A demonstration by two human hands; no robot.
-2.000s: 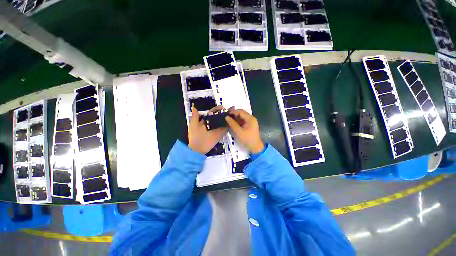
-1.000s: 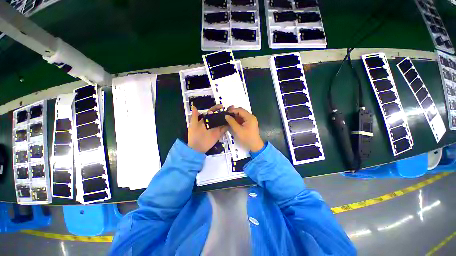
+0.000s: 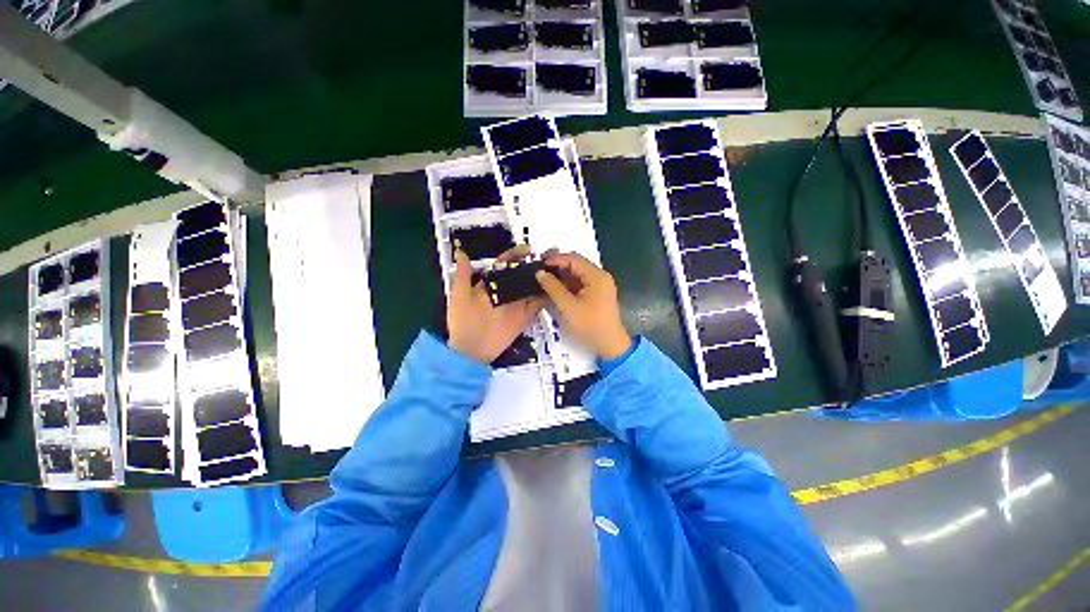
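A small dark electronic module (image 3: 514,283) with gold spots is held between my two hands, above the work tray. My left hand (image 3: 482,317) grips its left side. My right hand (image 3: 585,305) has its fingertips on its right part. The white module tray (image 3: 512,407) lies below, with dark modules in its left column; its lower left pocket shows bare white. A partly used sticker sheet (image 3: 556,218) lies across the tray, with black pieces at its top and one near its bottom. My hands hide its middle.
A white sheet stack (image 3: 323,313) lies left, with sticker sheets (image 3: 218,341) and a module tray (image 3: 72,359) beyond. Another sticker sheet (image 3: 710,256) and a corded black device (image 3: 873,317) lie right. Two module trays (image 3: 616,78) are on the green surface ahead.
The module trays on the green surface ahead have shifted left in view. My hands hold the module in nearly the same place, with little visible movement.
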